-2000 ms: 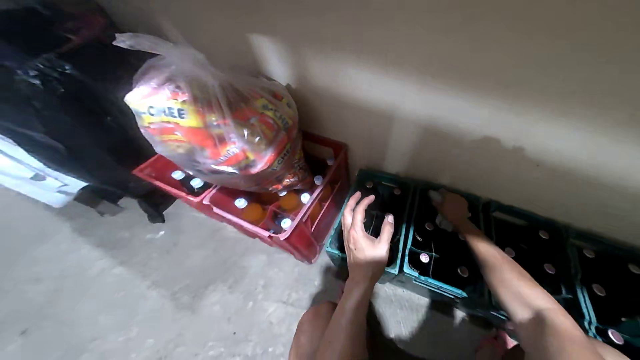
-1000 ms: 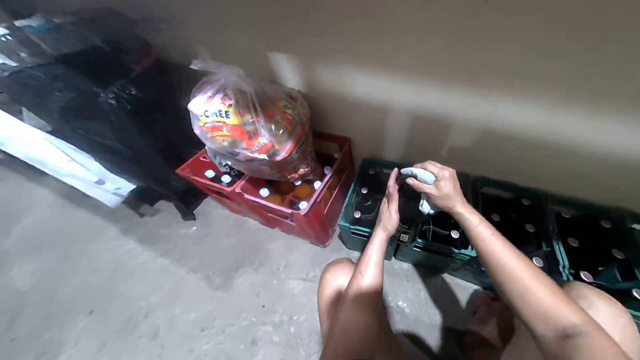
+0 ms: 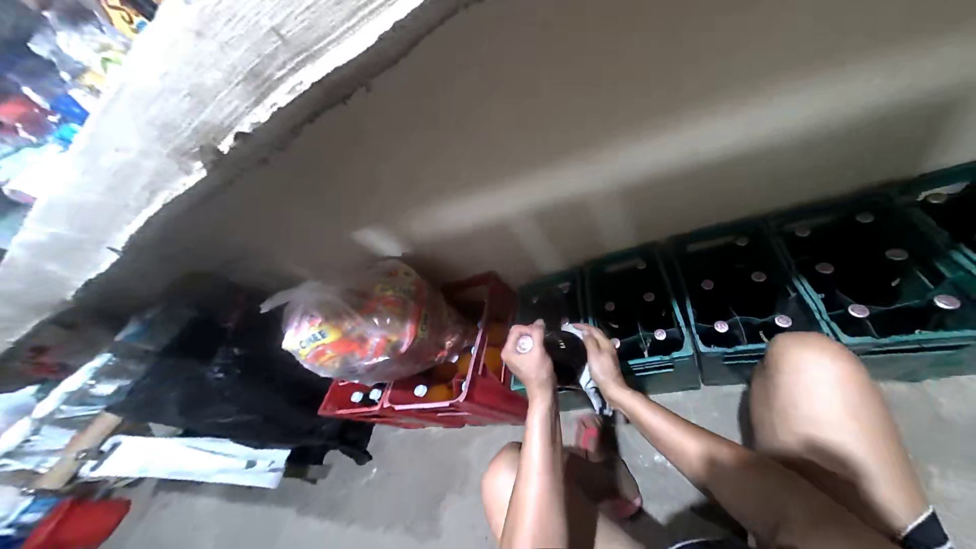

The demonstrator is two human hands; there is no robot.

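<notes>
A dark glass bottle (image 3: 566,357) with a pale cap is held between my hands, above the leftmost green crate (image 3: 547,293). My left hand (image 3: 530,357) is closed around its neck, the cap showing at the fingers. Against the bottle's right side my right hand (image 3: 598,358) presses a white cloth (image 3: 590,389), whose end hangs down. Capped dark bottles stand in the green crate (image 3: 690,328) just right of my hands. The lower part of the held bottle is hard to make out.
Red crates (image 3: 488,393) of capped bottles stand at the left, with a clear plastic bag of snack packs (image 3: 374,320) on top. Several green crates (image 3: 877,345) line the wall to the right. Black plastic sheeting (image 3: 221,374) lies at far left; my knees flank my arms.
A dark bottle is now plainly seen between my hands. My left hand, spread open two seconds ago, has closed on its neck. The view has swung and tilted strongly.
</notes>
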